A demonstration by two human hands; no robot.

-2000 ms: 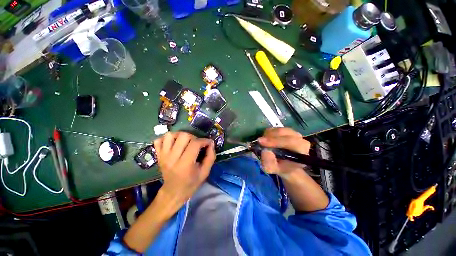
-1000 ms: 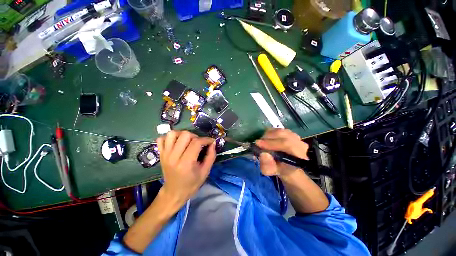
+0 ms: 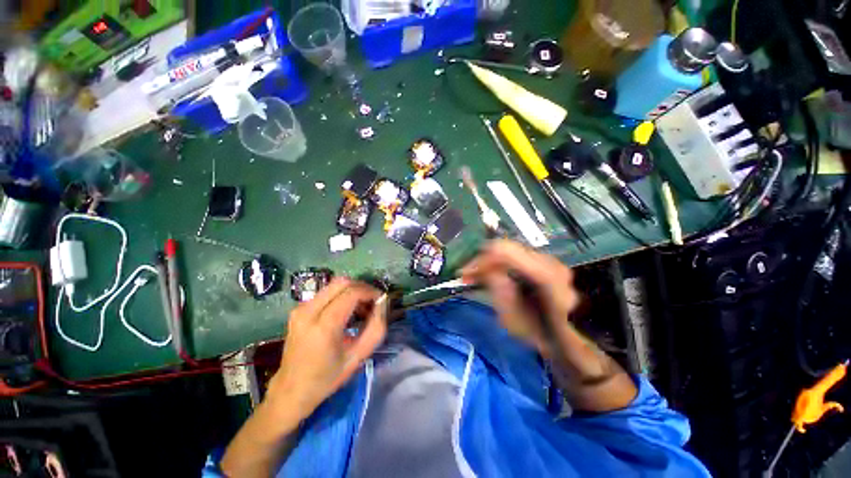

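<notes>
Several small open black modules (image 3: 390, 196) with dark square screens (image 3: 406, 231) and orange flex lie clustered on the green bench. One module (image 3: 428, 258) lies at the near end of the cluster. My left hand (image 3: 327, 327) is curled at the bench edge, left of it; a small dark part with a pale spot shows at its fingertips, too small to identify. My right hand (image 3: 527, 285) is blurred and closed around a dark handle, likely the soldering iron. A blurred thin tool end (image 3: 480, 201) shows above it. A thin white strip (image 3: 439, 286) lies between the hands.
A yellow-handled tool (image 3: 523, 147), flat white strip (image 3: 518, 213) and blue bottle (image 3: 658, 79) are at right. Blue bins (image 3: 420, 37) and clear cups (image 3: 272, 129) stand behind. Red and black probes (image 3: 172, 289), a white cable (image 3: 121, 224) and a multimeter (image 3: 20, 327) are at left.
The view has shifted, so bench things appear further right. My left hand has moved left, away from the nearest module, which is now uncovered. My right hand has moved and its tool has tilted upward.
</notes>
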